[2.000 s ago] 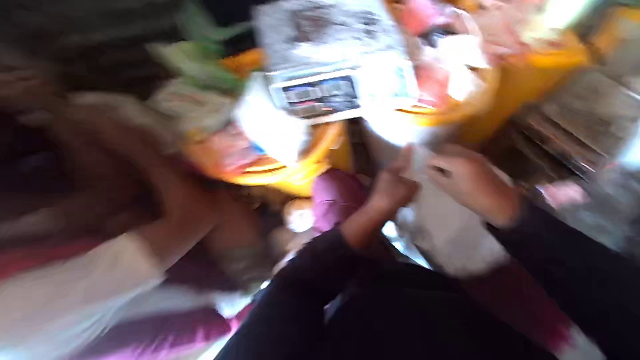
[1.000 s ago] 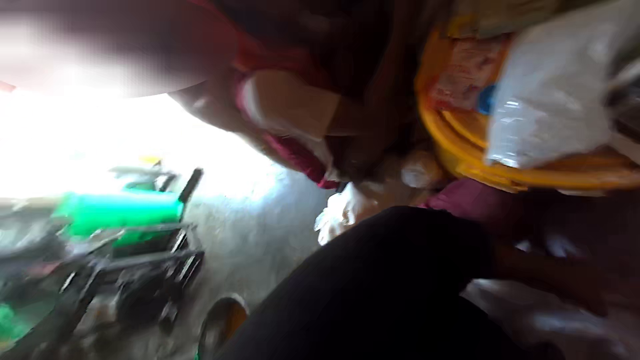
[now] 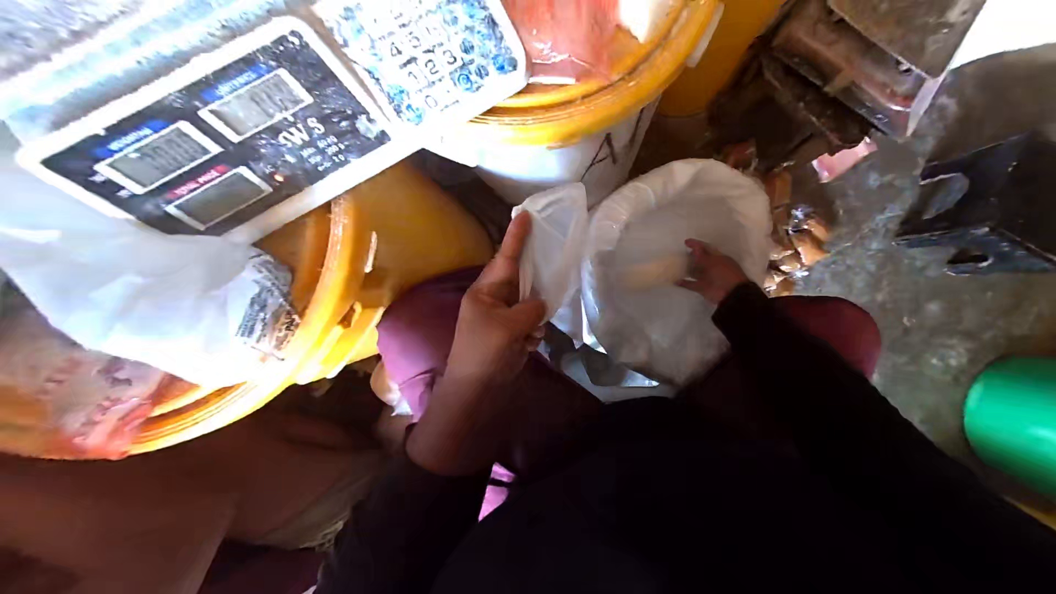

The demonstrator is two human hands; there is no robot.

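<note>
My left hand [image 3: 499, 309] holds a thin translucent plastic bag [image 3: 554, 243] spread over its fingers, with the index finger pointing up along the bag's edge. To the right of it, between my knees, stands a round container lined with a white sack [image 3: 615, 216]. My right hand [image 3: 711, 271] reaches over the inside of this sack, its fingers near pale contents that look powdery. Whether the fingertips touch them I cannot tell. A digital weighing scale [image 3: 330, 177] with a display and keypad sits at the upper left.
Yellow-rimmed buckets [image 3: 334, 272] holding plastic bags stand left and at the top. At the right are a black metal piece [image 3: 982, 206] and a green cylindrical object [image 3: 1011, 421]. Brownish scraps [image 3: 796, 239] lie beside the sack. Someone's bare limb [image 3: 272, 487] shows at the lower left.
The view has swung away to the floor and back to the scale and sack. My left hand now has a plastic bag on it, and my right hand is inside the sack's opening.
</note>
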